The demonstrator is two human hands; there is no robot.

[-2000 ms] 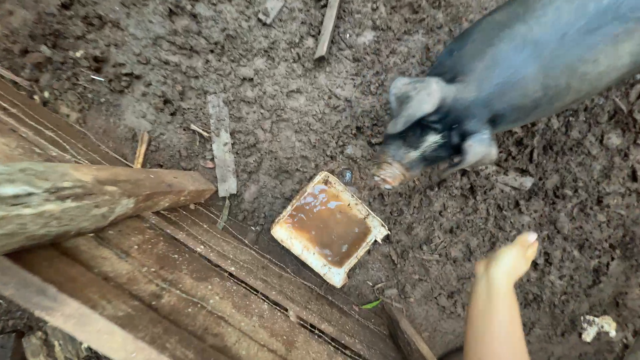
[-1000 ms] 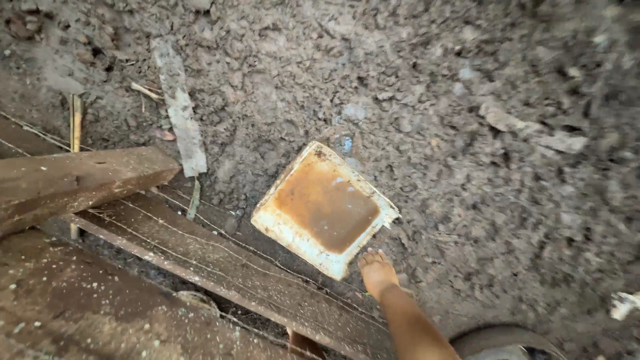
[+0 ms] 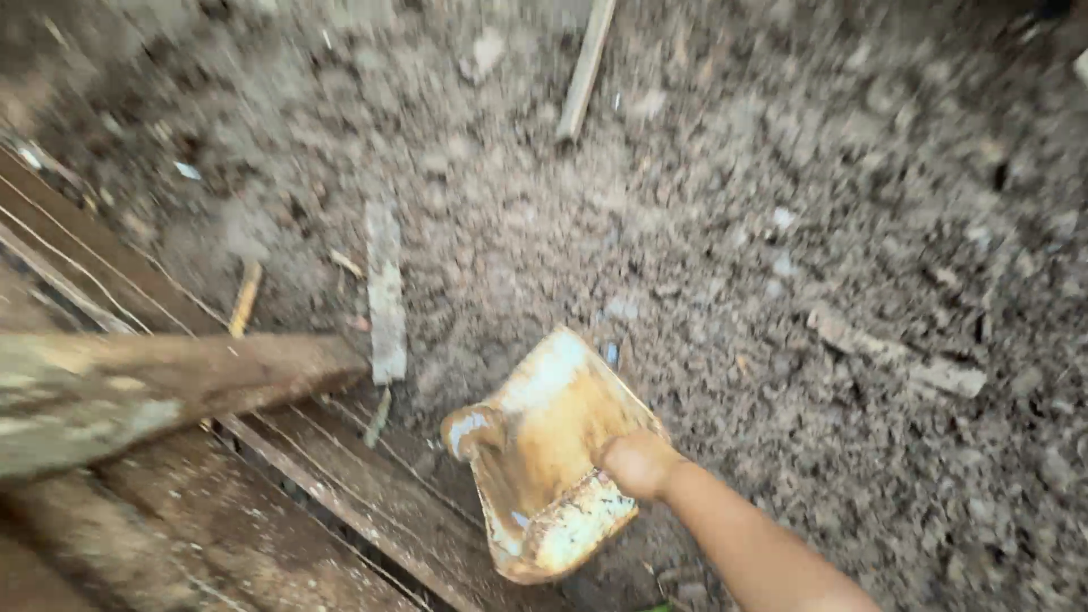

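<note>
My right hand (image 3: 639,463), at the end of a bare forearm from the lower right, grips the right-hand edge of a dirty, whitish square tray (image 3: 557,399). The tray is tilted, and brown liquid (image 3: 476,433) spills over its left rim beside the wooden boards. Brown stains cover its inner face. My fingers are partly hidden and blurred. My left hand is out of the picture.
Wooden boards strung with wire (image 3: 357,476) run diagonally across the lower left, with a thick post (image 3: 170,382) jutting over them. A flat wood strip (image 3: 387,297), a stick (image 3: 586,72) and a wood piece (image 3: 897,353) lie on the mud.
My right hand has closed on the tray, which lay flat with brown liquid in it and is now tilted and spilling. The pig seen two seconds ago is out of view.
</note>
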